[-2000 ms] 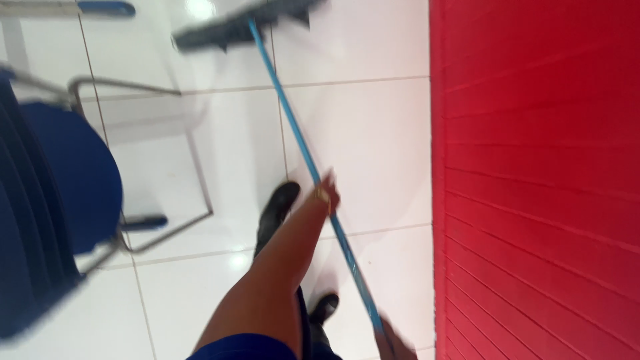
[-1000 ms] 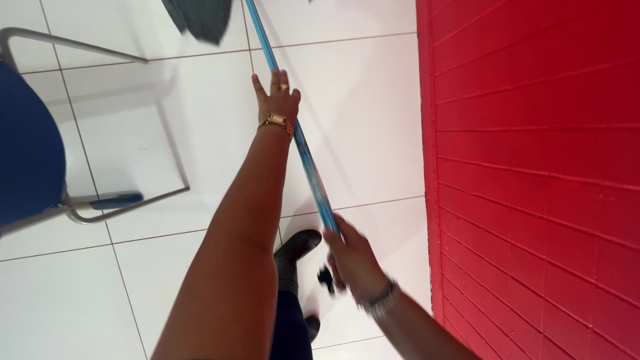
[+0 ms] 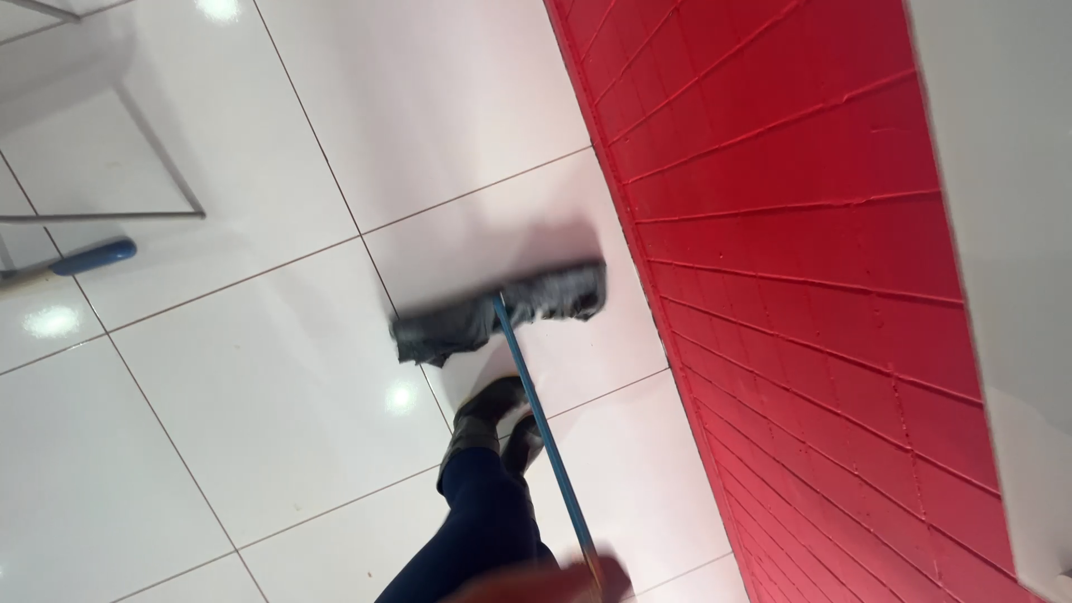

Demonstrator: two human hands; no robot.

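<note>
A mop or squeegee head wrapped in dark grey cloth (image 3: 544, 295) lies across the white tiles, blurred at its edges. Its blue handle (image 3: 548, 440) runs down to the bottom edge of the view. There my left hand (image 3: 599, 574), blurred and partly cut off, is closed around the handle, its forearm coming in from the left. My right hand cannot be made out. My dark boots (image 3: 496, 400) stand on the floor just below the cloth-wrapped head, beside the handle.
A red panelled wall (image 3: 804, 243) rises along the right, with a pale surface (image 3: 1005, 251) beyond it. At the left are a metal chair frame (image 3: 109, 218) and a blue-tipped piece (image 3: 94, 256). Light glares off the tiled floor (image 3: 276, 402).
The cloth-wrapped head has come close to my boots from farther out. My left hand, with fingers spread on the handle a second ago, is now low on it. My right hand has left view.
</note>
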